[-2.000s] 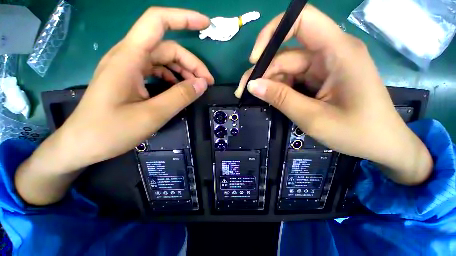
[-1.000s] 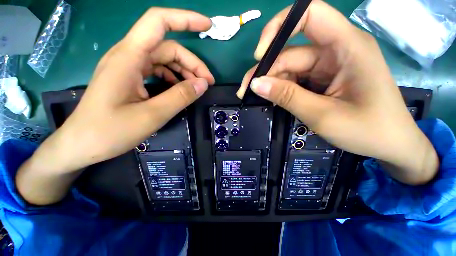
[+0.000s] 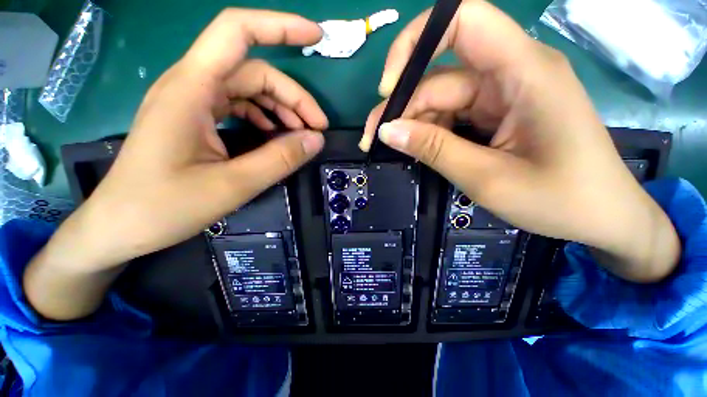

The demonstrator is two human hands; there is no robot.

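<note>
Dark open-backed phones lie upright in slots of a black tray (image 3: 310, 336). The middle phone (image 3: 370, 248) shows its whole lens cluster (image 3: 342, 203) at top left and a battery (image 3: 367, 273) below. My right hand (image 3: 484, 132) holds dark tweezers (image 3: 412, 77), tip down at the top edge of the middle phone, just above the lenses. Whether the tip touches or holds a part is too small to tell. My left hand (image 3: 225, 147) hovers over the left phone (image 3: 256, 279), thumb and fingers apart, empty. My right hand partly covers the right phone (image 3: 474, 279).
A white lump with a yellowish band (image 3: 341, 37) lies beyond the tray. A clear bag with white contents (image 3: 632, 39) is far right. At left are a grey-white squarish object (image 3: 25, 43), a ridged clear strip (image 3: 71, 62), a white crumpled piece (image 3: 23, 155) and clear sheets (image 3: 31, 203).
The tweezers and my right hand have shifted slightly left, the tip staying near the middle phone's top edge. My left hand keeps about the same pose. The whole view has shifted a little.
</note>
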